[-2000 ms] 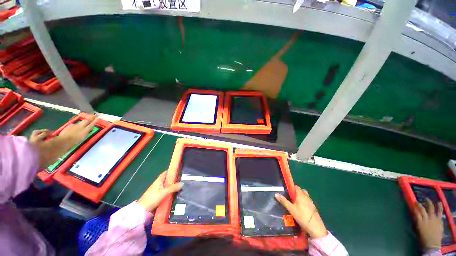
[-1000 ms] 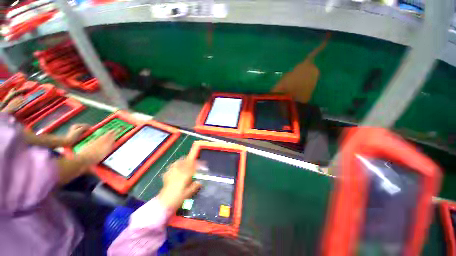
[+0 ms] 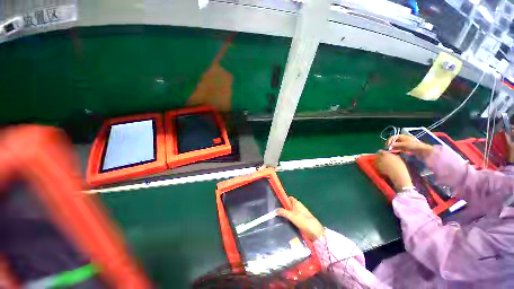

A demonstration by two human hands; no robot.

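Note:
A tablet in an orange-red frame point(image 3: 228, 226) lies slanted on the green bench in front of me, its dark screen showing a pale bar and a small orange block. My right hand point(image 3: 301, 217) grips its right edge, thumb over the screen. Another framed tablet point(image 3: 84, 226), large and blurred, is close to the camera at the left, with a green patch low on its screen. My left hand is not visible. Behind, a framed tablet with a white screen point(image 3: 129, 145) sits beside one with a dark screen point(image 3: 194, 132) on the dark strip.
At right, a person in pink sleeves point(image 3: 431, 226) handles a thin white cable point(image 3: 451, 117) over framed tablets point(image 3: 377, 172). A grey post point(image 3: 293, 84) stands behind the pale edge strip point(image 3: 327, 162). A yellow paper point(image 3: 437, 77) hangs from the shelf point(image 3: 383, 39).
The view has swung right. The raised, blurred tablet at right is gone from there; a blurred one now fills the left edge. My left hand has left the picture and my right hand is back in it.

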